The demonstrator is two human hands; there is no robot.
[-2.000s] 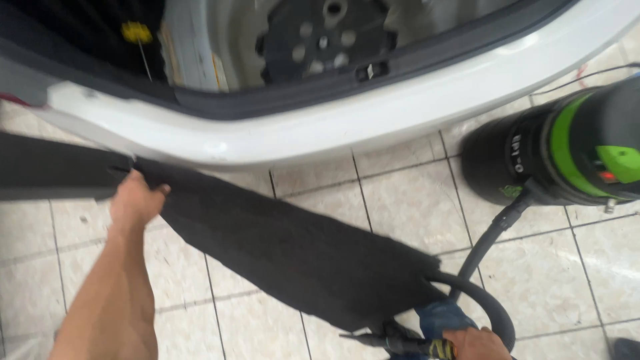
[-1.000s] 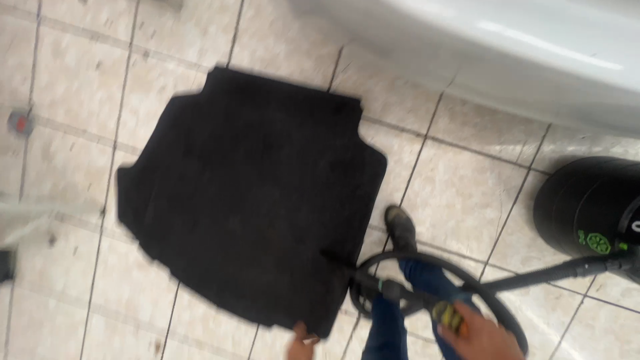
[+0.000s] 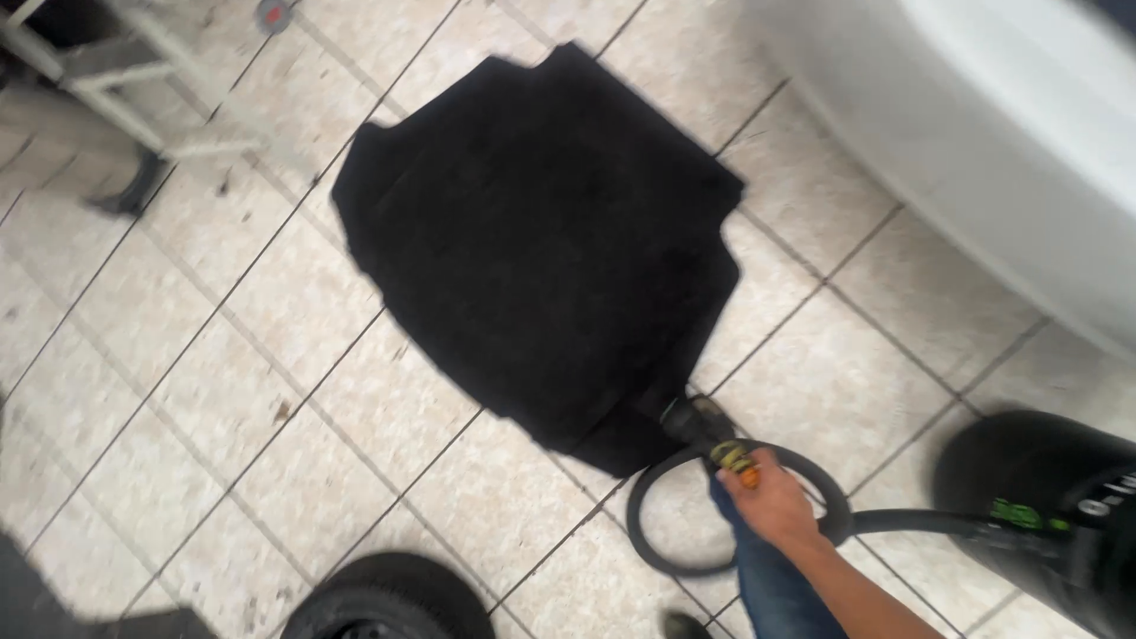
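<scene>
Over the tiled floor, my right hand [image 3: 770,499] is closed around the yellow and orange grip of a vacuum hose wand [image 3: 735,463]. The wand's dark head lies at the lower right corner of a black carpeted trunk mat [image 3: 541,240], which is spread flat. A black ribbed hose [image 3: 641,532] loops around beside my hand and runs right to a black and green canister vacuum [image 3: 1021,524]. My left hand is out of the frame.
A white car bumper [image 3: 958,151] curves along the upper right. A wheel with its tire [image 3: 390,603] lies at the bottom edge. At the upper left stands a pale metal frame [image 3: 124,80]. My jeans leg [image 3: 781,577] is beside the hose.
The mat, held up by my left hand at first, now lies flat on the floor. My left hand has let go and left the view. The view has turned and moved away from the open trunk.
</scene>
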